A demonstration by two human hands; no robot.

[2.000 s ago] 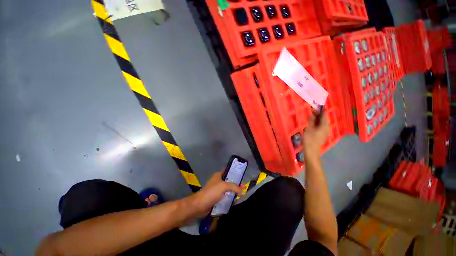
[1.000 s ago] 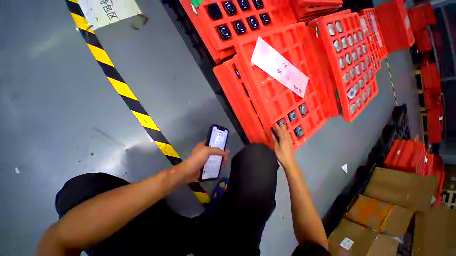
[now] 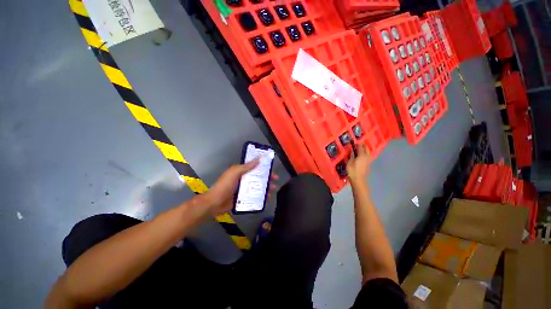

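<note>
My left hand (image 3: 232, 184) holds a black-edged smartphone (image 3: 254, 181) with its lit screen facing up, the thumb over the screen. My right hand (image 3: 358, 162) is at the near end of a red compartment tray (image 3: 320, 136), fingertips at the cells. A small dark shape shows at its fingertips; I cannot tell if it is held. Several small dark and silver cased parts (image 3: 331, 149) sit in cells beside the fingers. A long pale pink paper label slip (image 3: 326, 83) lies across the tray.
Another red tray (image 3: 241, 30) holds dark parts; one at the right (image 3: 411, 71) holds silver parts. Yellow-black tape (image 3: 142, 114) crosses the grey floor, with a floor sign (image 3: 124, 19). Cardboard boxes (image 3: 483, 226) and red trays (image 3: 490, 183) stand at lower right.
My right hand has left the label slip and moved down to the parts at the tray's near end, then slightly right. The phone is raised, and my left thumb has moved up its screen.
</note>
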